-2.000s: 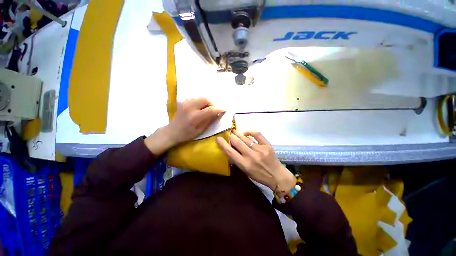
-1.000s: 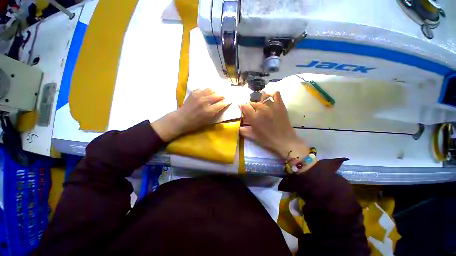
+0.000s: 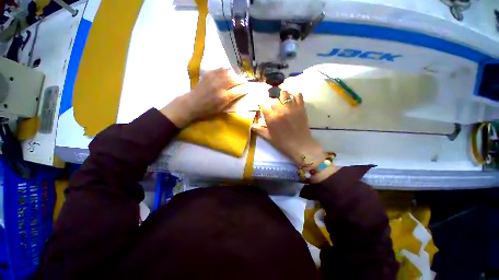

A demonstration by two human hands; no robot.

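The mustard-yellow fabric panel (image 3: 219,133) with a white back lies under both hands in front of the needle, its near part over the table's front edge. My left hand (image 3: 212,94) presses and holds the fabric left of the presser foot. My right hand (image 3: 285,118) holds the fabric close in front of the presser foot, its fingertips under the bright lamp. The white sewing machine (image 3: 361,44) has a blue stripe and JACK lettering. Glare hides the needle and the stitching point.
A long yellow panel (image 3: 106,68) and a narrow yellow strip (image 3: 198,46) lie to the left. Green and yellow-orange snips (image 3: 344,92) lie on the bed. A blue crate (image 3: 24,219) stands at lower left. Yellow and white pieces (image 3: 407,229) hang below the table at right.
Both hands have moved from the table's front edge up to the presser foot with the fabric. In the last second, the fabric has advanced slightly and more white backing shows near the table edge.
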